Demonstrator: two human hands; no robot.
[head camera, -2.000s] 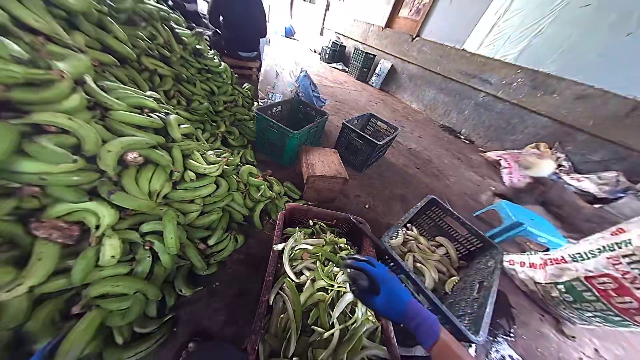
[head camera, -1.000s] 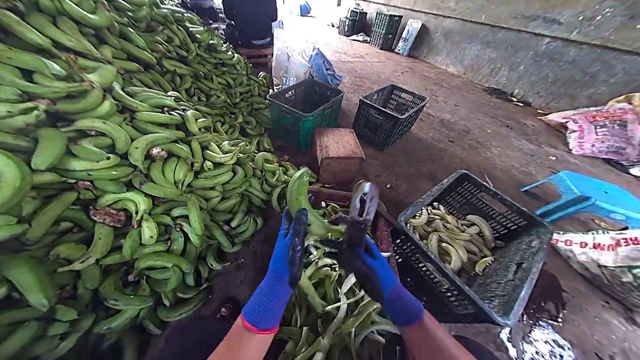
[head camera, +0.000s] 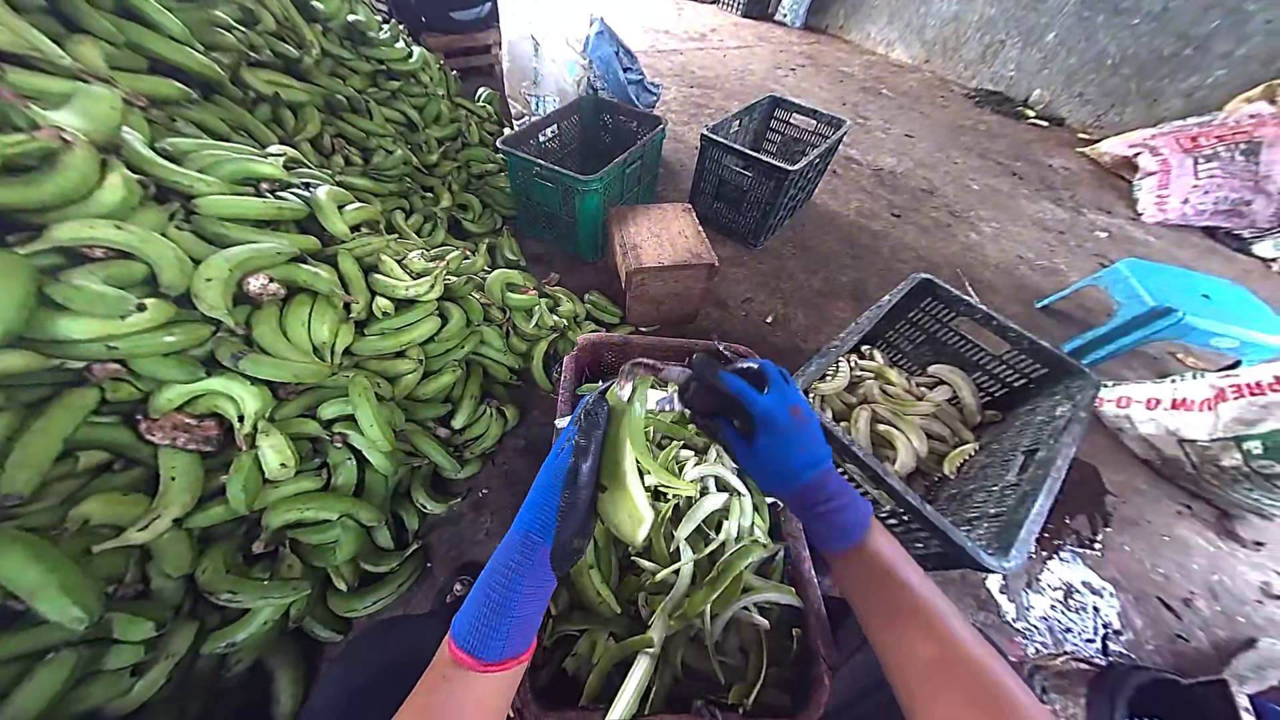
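My left hand (head camera: 575, 480), in a blue glove with a black palm, holds a green plantain (head camera: 624, 475) upright over a reddish crate (head camera: 815, 620) of green peels (head camera: 690, 590). At the plantain's top, my right hand (head camera: 765, 430), gloved alike, grips a tool (head camera: 650, 371) with a curved metal end; its exact kind is hard to tell, as the fingers hide much of it. Right of the crate, peeled plantains (head camera: 900, 415) lie in a tilted black plastic crate (head camera: 1040, 470). A large heap of green plantains (head camera: 330, 400) fills the left side.
A wooden block (head camera: 663, 262) stands beyond the peel crate, near a green crate (head camera: 588, 195) and a black crate (head camera: 768, 165). On the right are a blue plastic stool (head camera: 1180, 305) and printed sacks (head camera: 1210, 170). A concrete wall (head camera: 1060, 55) borders the floor.
My left hand, out of view two seconds ago, now holds a plantain. My right hand was over the peels and now grips a tool at the plantain. The view has turned.
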